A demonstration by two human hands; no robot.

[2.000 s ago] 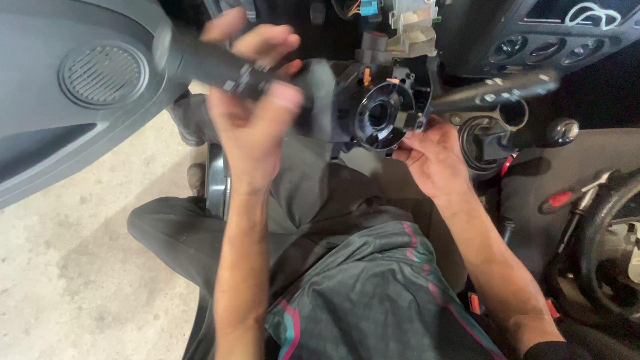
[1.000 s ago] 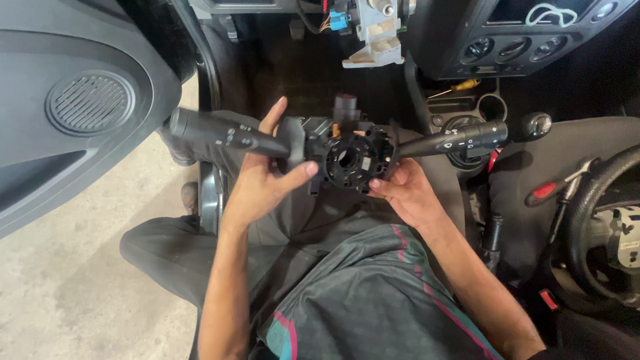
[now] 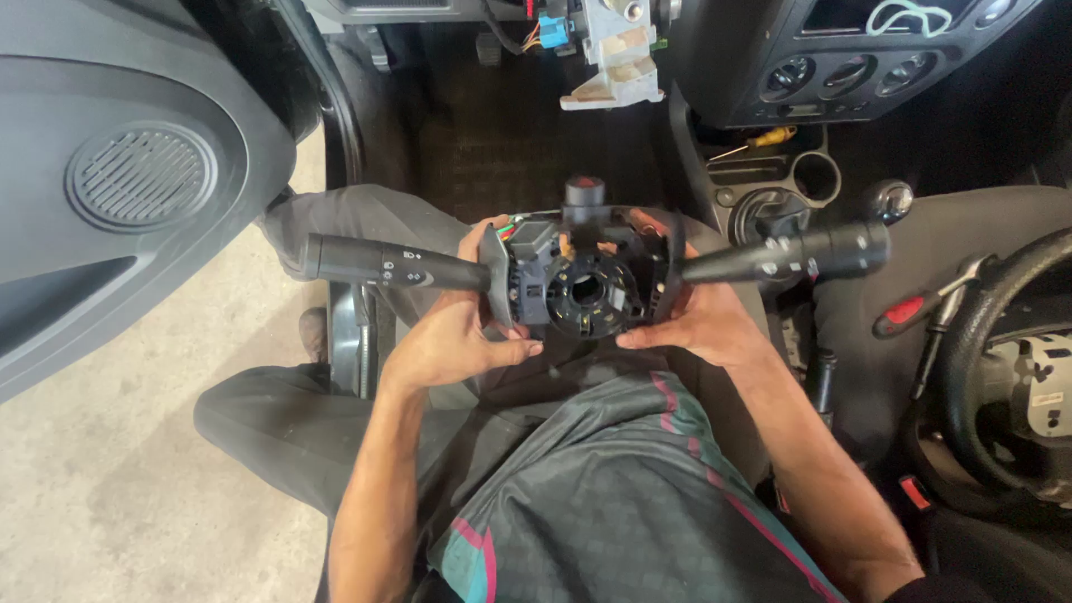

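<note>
A black steering column switch assembly [image 3: 586, 289] is held level above my lap, its round ring facing up at me. My left hand [image 3: 456, 331] grips its left end, thumb along the lower edge and fingers behind. My right hand [image 3: 699, 322] grips the right end in the same way. The light stalk [image 3: 394, 264] sticks out to the left, past my left hand. On the right, the wiper stalk [image 3: 791, 254] reaches over toward the gear lever [image 3: 892, 201]. A black cylindrical part with a red top [image 3: 585, 197] stands at the assembly's far side.
Ahead are a bare metal steering column bracket [image 3: 615, 67] and a blue connector [image 3: 554, 31] on wires. A yellow-handled screwdriver [image 3: 766, 138] lies in the console. On the passenger seat are a red-and-black-handled ratchet [image 3: 909, 311] and a steering wheel [image 3: 963, 360]. The door panel [image 3: 251, 167] is at left.
My left hand, beside the light stalk and blurred two seconds ago, has come down and now grips the assembly's left end. The assembly has moved down, away from the column bracket.
</note>
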